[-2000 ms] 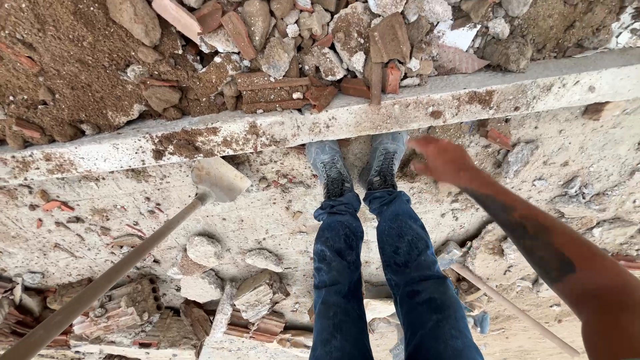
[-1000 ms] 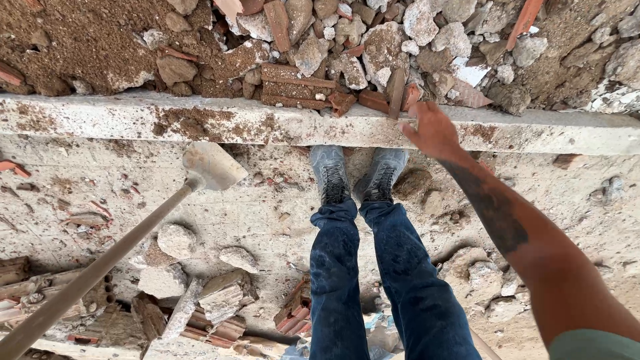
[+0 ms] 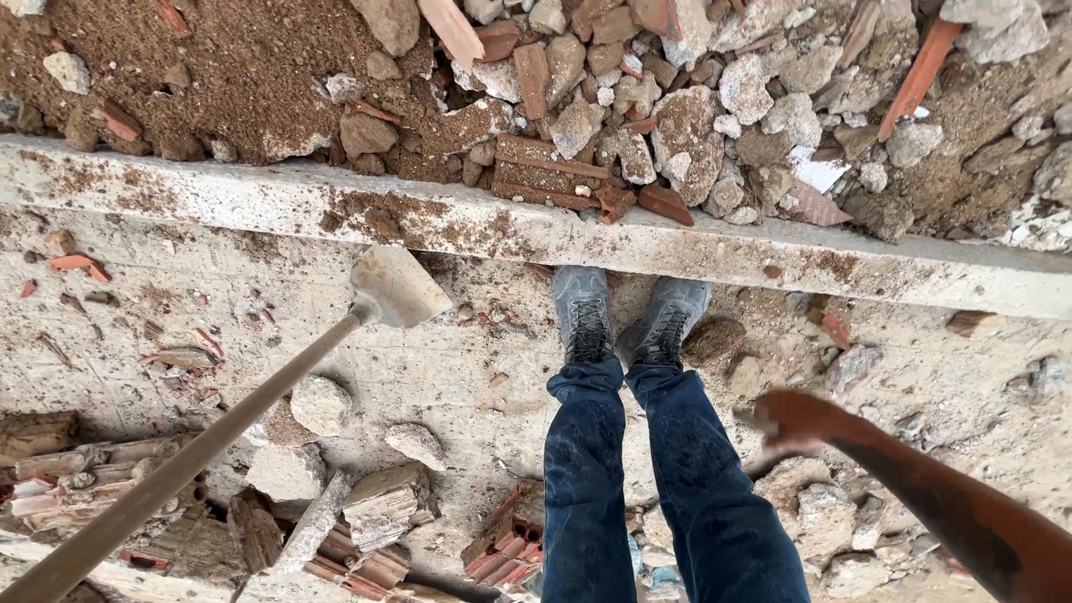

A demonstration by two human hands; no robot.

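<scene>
My right hand (image 3: 796,420) is over the dusty floor, to the right of my jeans. It is motion-blurred, its fingers closed around a small rubble piece (image 3: 754,416) whose end shows at the fingertips. My left hand is out of view. A long-handled shovel (image 3: 400,289) lies across the left side, its dirty metal blade close to the concrete curb (image 3: 502,230) and its wooden handle (image 3: 193,452) running out at the bottom left corner. Whether anything holds the handle is hidden.
Beyond the curb lies a heap of soil, stones and broken red hollow brick (image 3: 548,172). My dusty boots (image 3: 582,310) stand against the curb. Concrete chunks (image 3: 322,406) and brick pieces (image 3: 511,548) lie behind on the left, and more rubble (image 3: 816,511) is below my right hand.
My right hand has moved from the curb back toward my legs. The narrow brown piece that stood by my fingers at the curb is gone from there.
</scene>
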